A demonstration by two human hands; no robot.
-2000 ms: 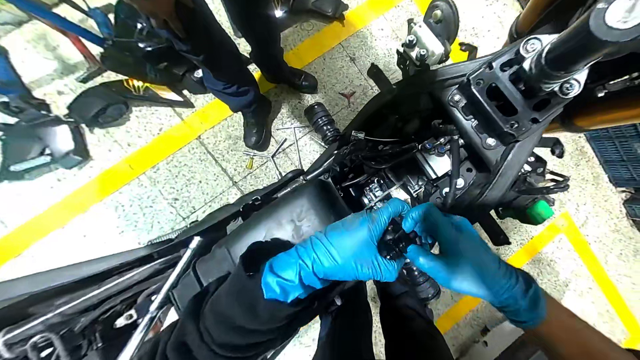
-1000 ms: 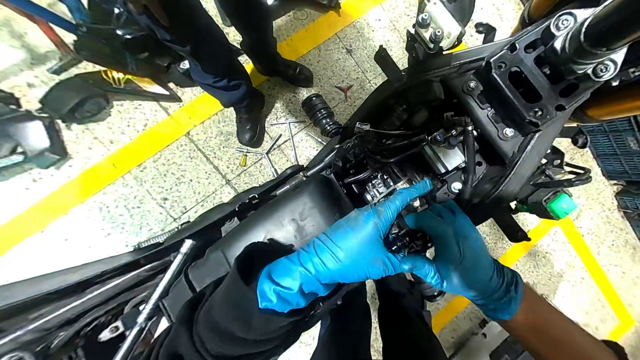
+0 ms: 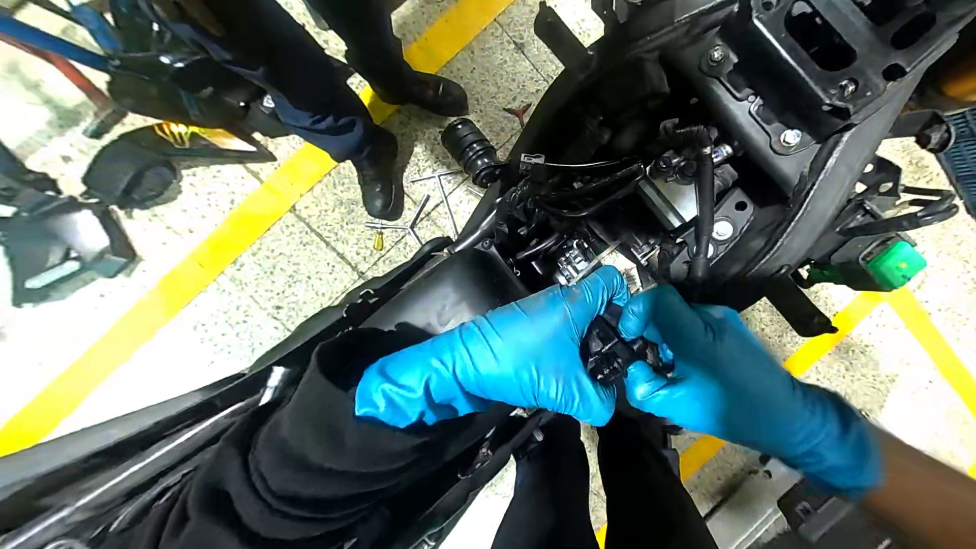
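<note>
Both my hands wear blue gloves and meet over the near side of a partly stripped motorcycle frame (image 3: 820,164). My left hand (image 3: 518,354) grips a small black plastic part (image 3: 608,352) from its left side, with the fingers curled around it. From the right, my right hand (image 3: 705,366) pinches the same part between thumb and fingers. Which kind of part it is, I cannot tell. Just beyond my fingers lie a metal component (image 3: 576,261) and black cables (image 3: 587,202) inside the frame. A black panel (image 3: 450,293) adjoins them at left.
Another person's legs and black shoes (image 3: 379,179) stand beyond the motorcycle. On the tiled floor lie T-handle wrenches (image 3: 444,200), a yellow-handled tool (image 3: 379,241) and a black ribbed rubber part (image 3: 467,145). Black motorcycle parts (image 3: 130,168) rest at left; a green-capped piece (image 3: 896,263) juts out at right.
My left fingers, stretched toward the frame's metal parts one second ago, are now drawn back around the black part. The right hand stays at that part.
</note>
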